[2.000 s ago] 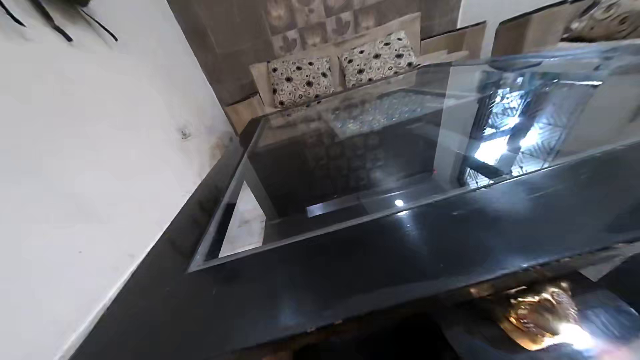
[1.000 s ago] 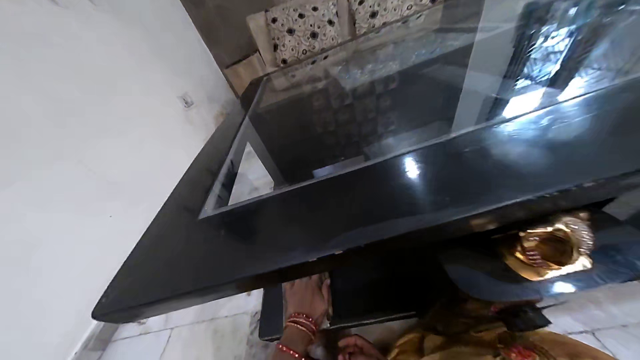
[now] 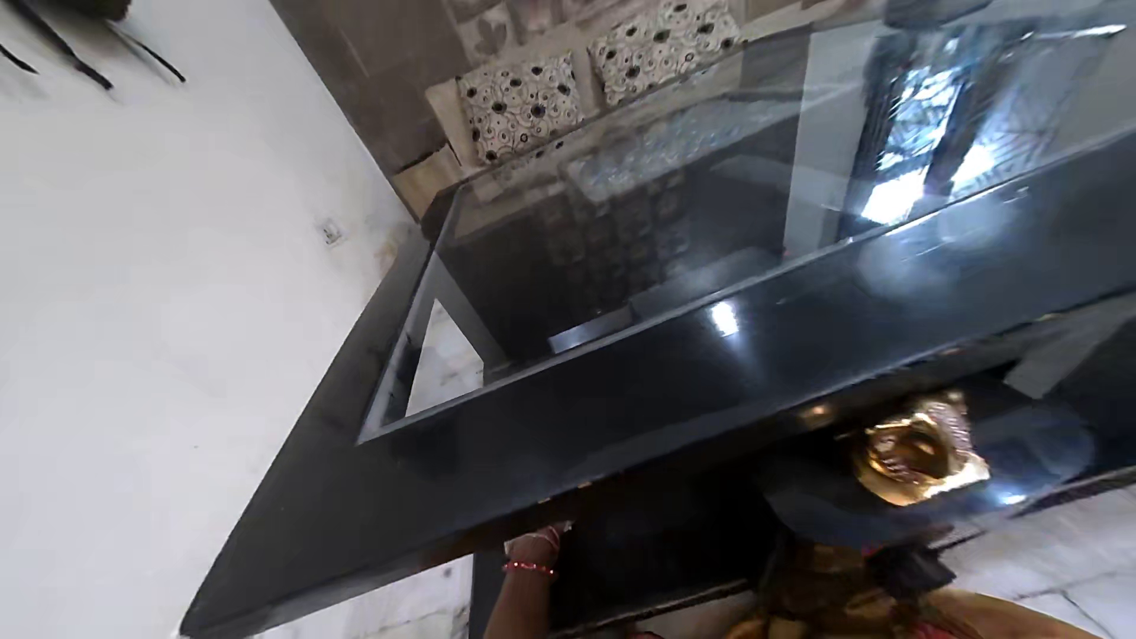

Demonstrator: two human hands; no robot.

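My left hand (image 3: 537,543), with red bangles at the wrist, reaches beneath the front edge of a black table (image 3: 568,408) with a glass inset. Pale bits, apparently of a cloth (image 3: 513,545), show on both sides of the hand; the fingertips are hidden. Below the top lies a dark lower shelf (image 3: 657,550), close to this hand. A shiny golden ornament (image 3: 919,453) stands on a dark rounded surface to the right. Of my right hand, at most a sliver of skin shows at the bottom edge, too little to read its state.
A white wall (image 3: 177,266) runs along the left, near the table's pointed corner. Patterned cushions (image 3: 524,106) rest on a seat beyond the far side. Pale floor tiles (image 3: 408,612) show below. Dark thin stems or legs hang into the top left corner.
My left hand has gone farther in under the tabletop than one second ago, with less of it showing. The right hand, partly visible then, has mostly left the view.
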